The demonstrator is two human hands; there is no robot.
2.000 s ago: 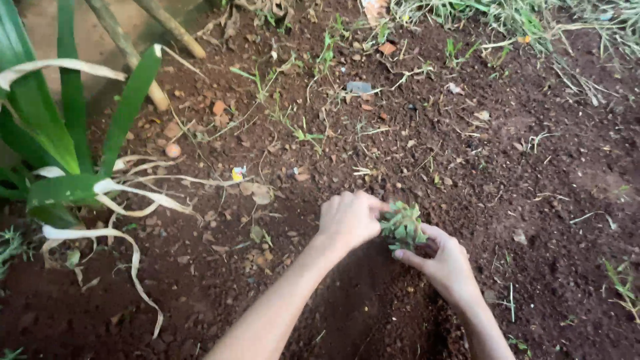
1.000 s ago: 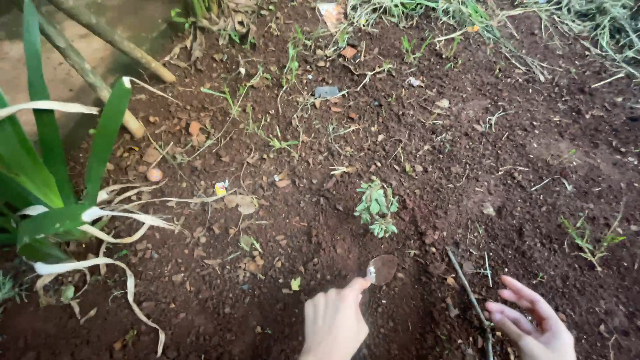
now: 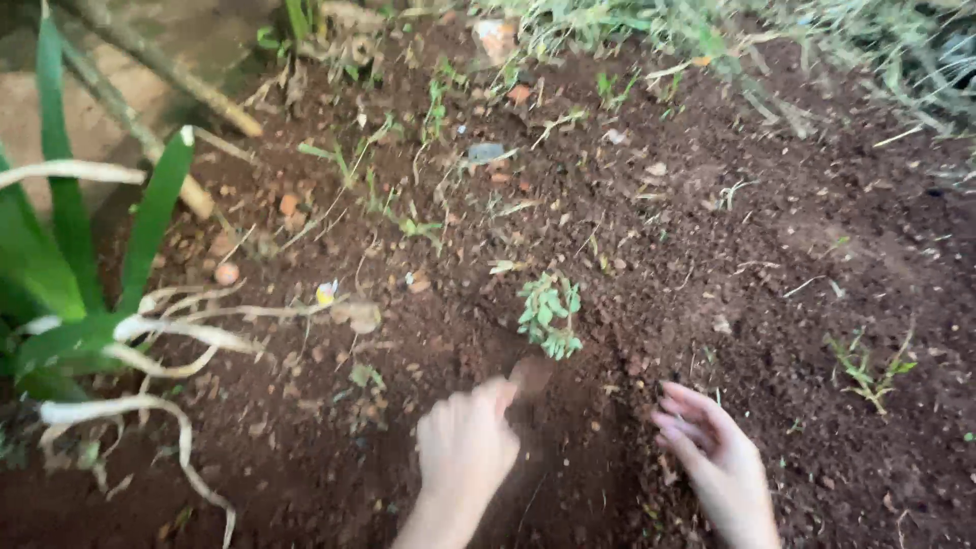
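Observation:
A small seedling with pale green leaves [image 3: 550, 314] leans in the reddish-brown soil near the middle. Below it, my left hand [image 3: 467, 438] is closed around a small trowel or spoon; its soil-coloured blade [image 3: 531, 374] is blurred and points up toward the plant's base. The handle is hidden in my fist. To the lower right of the seedling, my right hand [image 3: 705, 446] hovers close over the soil, palm turned inward, its fingers loosely curled and apart. No held object is visible in it.
A plant with long green leaves [image 3: 156, 221] and dry, whitish drooping leaves stands at the left. Two wooden poles [image 3: 171, 69] lie at the upper left. Cut grass [image 3: 656, 34] borders the top, and a small weed [image 3: 865, 370] grows at the right.
Both hands were at the seedling two seconds ago; now they are apart below it. The tool shows in my left hand. Since one second ago, the right hand has come nearer the seedling.

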